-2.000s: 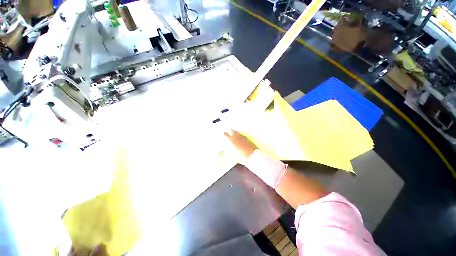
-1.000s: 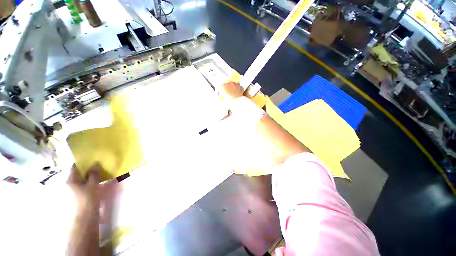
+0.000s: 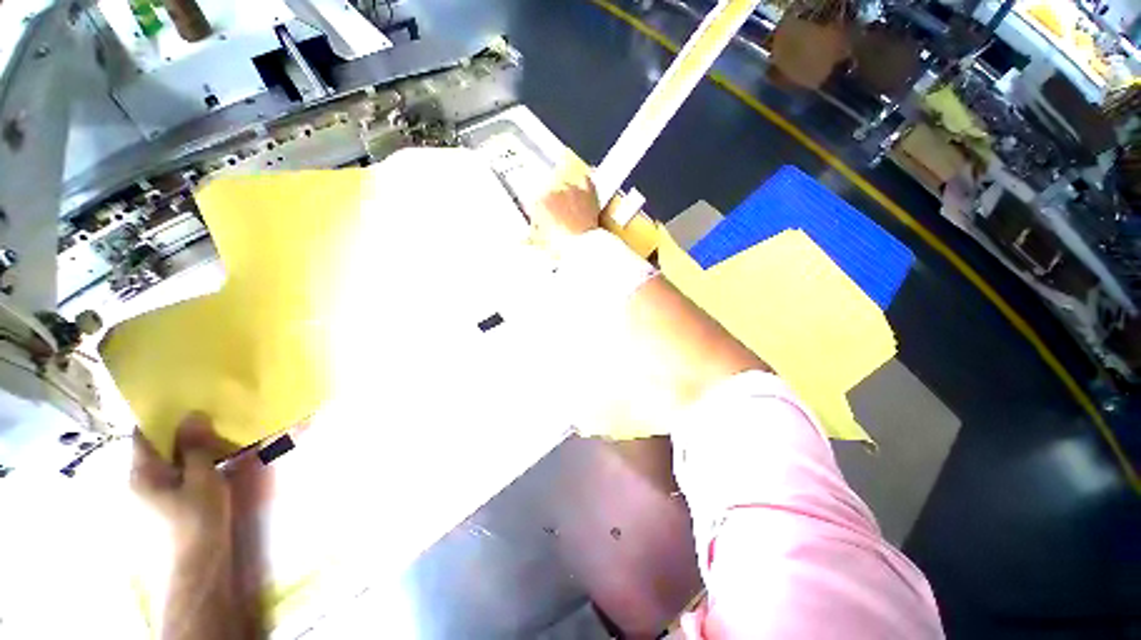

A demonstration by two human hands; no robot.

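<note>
A broad yellow cut panel (image 3: pixel 269 269) lies over the left part of the white template (image 3: pixel 425 488), its right side washed out by glare. My left hand (image 3: pixel 188 463) pinches the panel's near left corner between thumb and fingers. My right hand (image 3: pixel 569 213) is at the template's far right end, by the foot of the raised clamp strip (image 3: pixel 676 106). Glare hides its fingers, so I cannot tell whether it holds anything. Small black pads (image 3: pixel 491 321) show on the template.
Loose yellow panels (image 3: pixel 801 319) lie right of the template, over a ribbed blue crate (image 3: pixel 832 231). The metal feed rail (image 3: pixel 313 144) runs behind the template. White machine parts (image 3: pixel 31 363) stand at the left. A metal table edge (image 3: pixel 501 538) shows in front.
My left hand has brought the yellow panel up from the lower left onto the template, where it now lies spread wider. My right hand has moved from the template's near right area to its far right end.
</note>
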